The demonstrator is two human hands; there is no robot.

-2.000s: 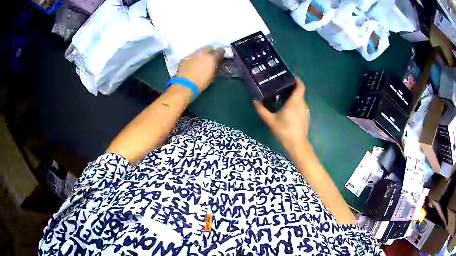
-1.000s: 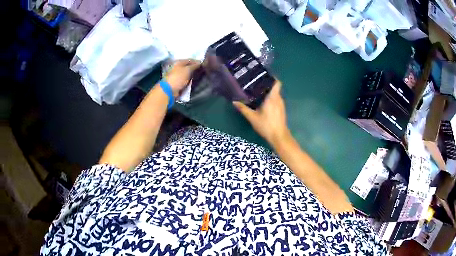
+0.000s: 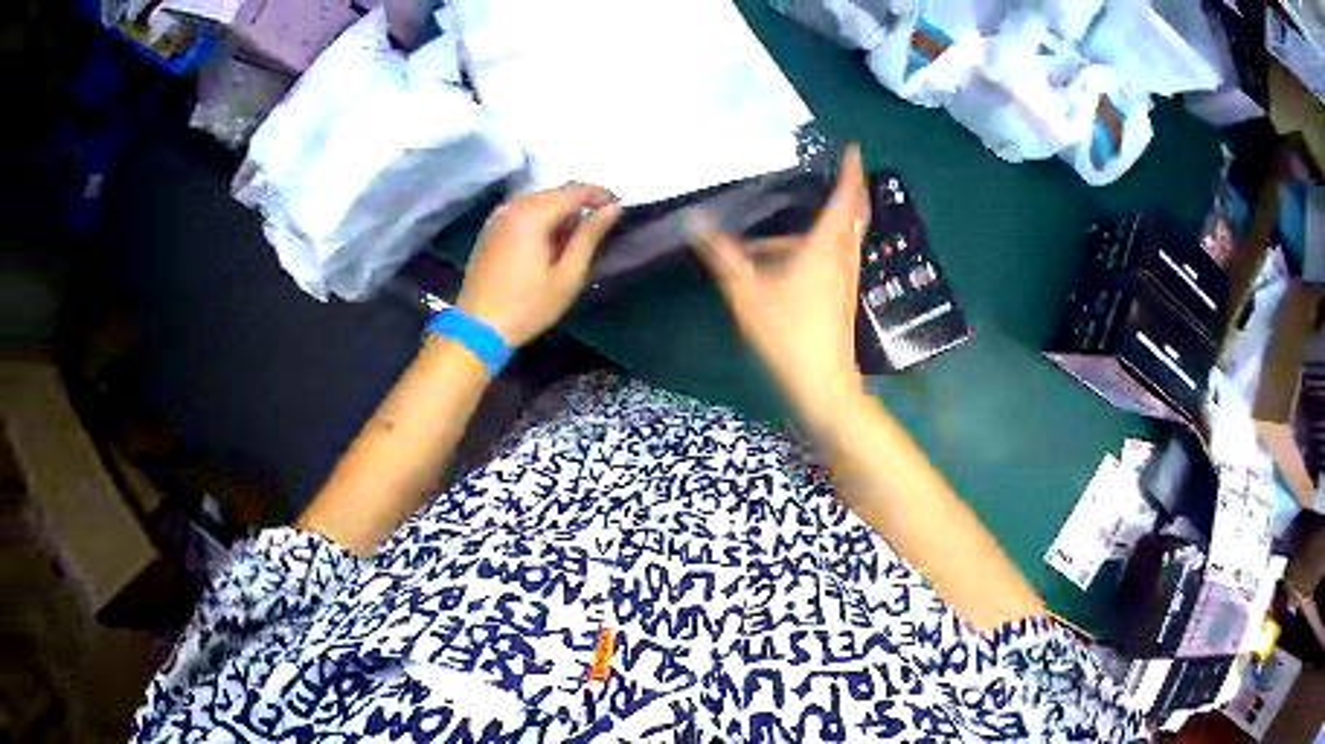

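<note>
A flat white poly mailer (image 3: 625,87) lies at the top centre, with a dark shiny band along its edge nearest me. My left hand (image 3: 538,259) pinches the left part of that edge between thumb and fingers. My right hand (image 3: 792,284), slightly blurred, is over the right part of the band with thumb and fingers spread. A black product box (image 3: 907,276) with white print lies on the green table just right of my right hand, partly hidden by it.
Filled white mailers (image 3: 371,160) are piled at the left, by mauve-pink boxes (image 3: 284,32). White carrier bags (image 3: 1003,73) lie at the top right. Stacked black boxes (image 3: 1148,313) and printed labels (image 3: 1104,509) are on the right of the green tabletop (image 3: 988,422).
My right hand has let go of the black box, which now lies on the table to the right. My right hand has moved to the mailer's edge; my left hand has shifted slightly right.
</note>
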